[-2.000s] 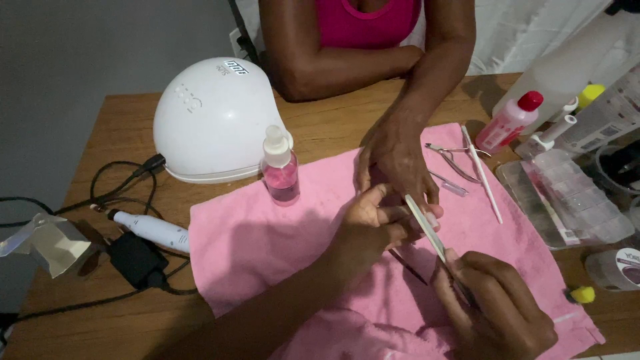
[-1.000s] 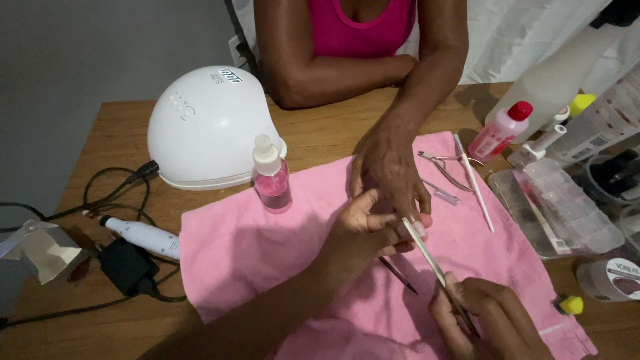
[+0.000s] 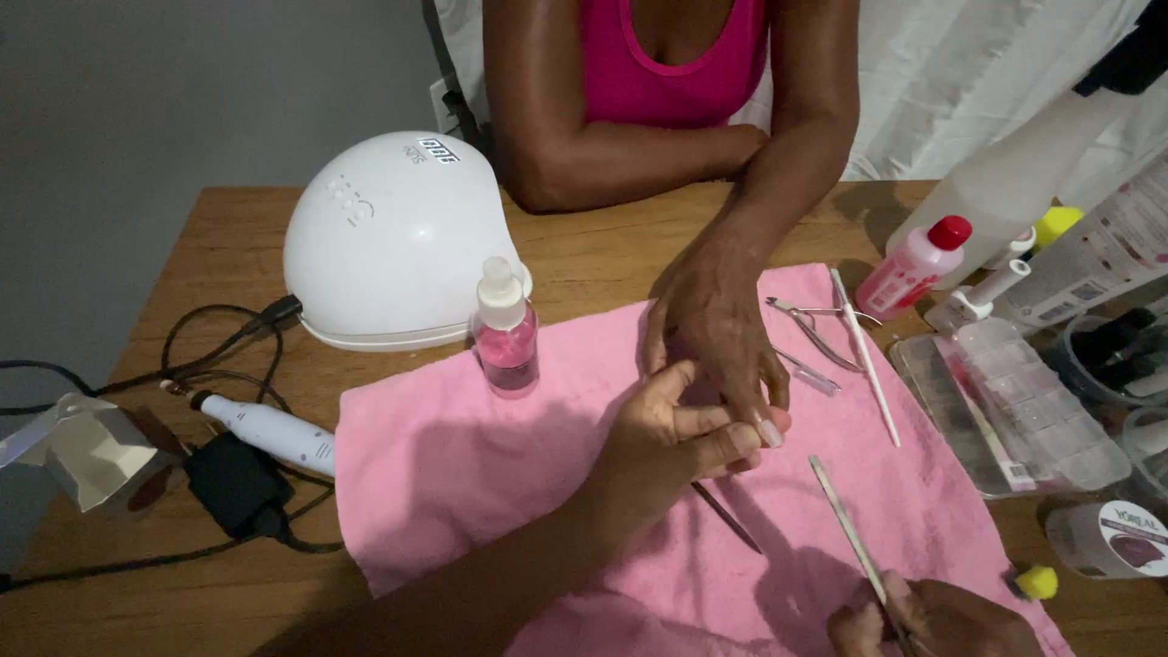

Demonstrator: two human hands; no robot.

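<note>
My left hand (image 3: 671, 429) grips a finger of the other person's hand (image 3: 716, 319), close to a pale, long fingernail (image 3: 771, 432). In my right hand (image 3: 931, 620), at the lower right, is a thin nail file (image 3: 849, 525), its tip apart from the nails. A pink towel (image 3: 456, 474) lies under both hands. On it, a dark slim tool (image 3: 727, 518) rests beside my left hand. Cuticle nippers (image 3: 817, 333), a small clear-handled tool (image 3: 808, 371) and a white stick (image 3: 867, 360) lie to the right of the other person's hand.
A white nail lamp (image 3: 401, 237) and a pink spray bottle (image 3: 506, 338) stand behind the towel. At left are an electric nail drill (image 3: 269, 433), a black adapter (image 3: 237, 484) and cables. A red-capped bottle (image 3: 912, 269), a clear compartment box (image 3: 1040, 401) and a jar (image 3: 1109, 538) crowd the right.
The nail file in my right hand has moved away from the held finger, down and to the right. My left hand still holds the finger.
</note>
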